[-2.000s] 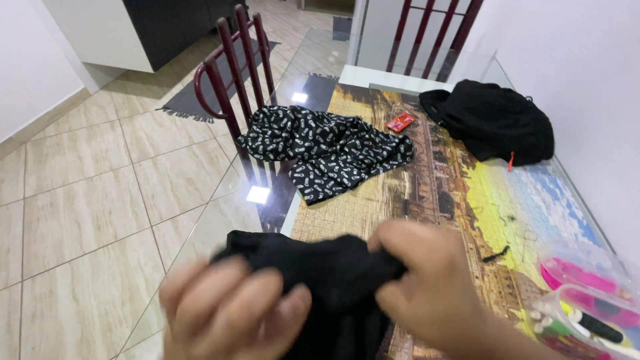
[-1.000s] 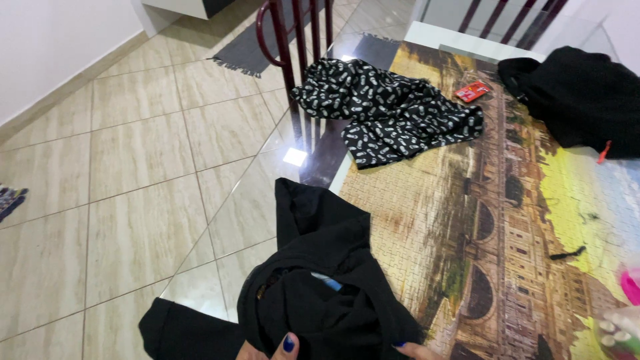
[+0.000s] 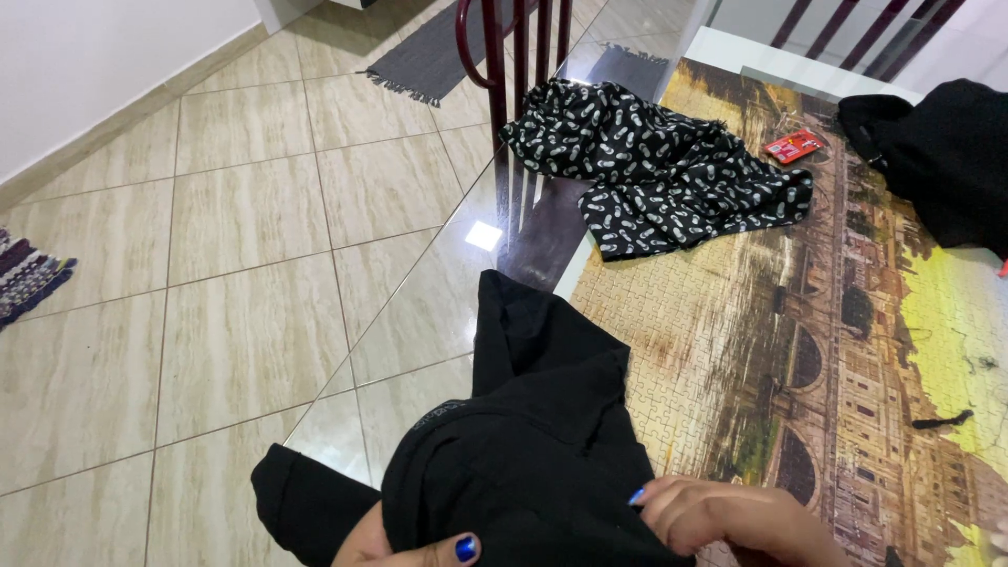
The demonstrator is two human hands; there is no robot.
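A black cloth garment [image 3: 520, 457] with a banded neckline and sleeves lies over the near edge of the glass-topped table. My left hand [image 3: 413, 547] grips its neckline at the bottom of the view, the blue-nailed thumb on top of the cloth. My right hand [image 3: 724, 512] pinches the garment's right side between the fingers. Farther up the table, a black garment with a white print [image 3: 669, 173] lies crumpled, close to a dark red chair [image 3: 494, 79].
A jigsaw puzzle [image 3: 709, 331] of a bridge and buildings lies under the glass. On the table are a small red packet [image 3: 793, 146], a dark thin piece [image 3: 943, 420] and a black cloth item [image 3: 937, 157]. A grey fringed rug [image 3: 425, 59] and a woven mat [image 3: 31, 276] lie on the tiled floor.
Two seconds ago the black garment was bunched up between both hands; now it is spread out over the table edge, with its neckline and sleeves showing. The view has shifted.
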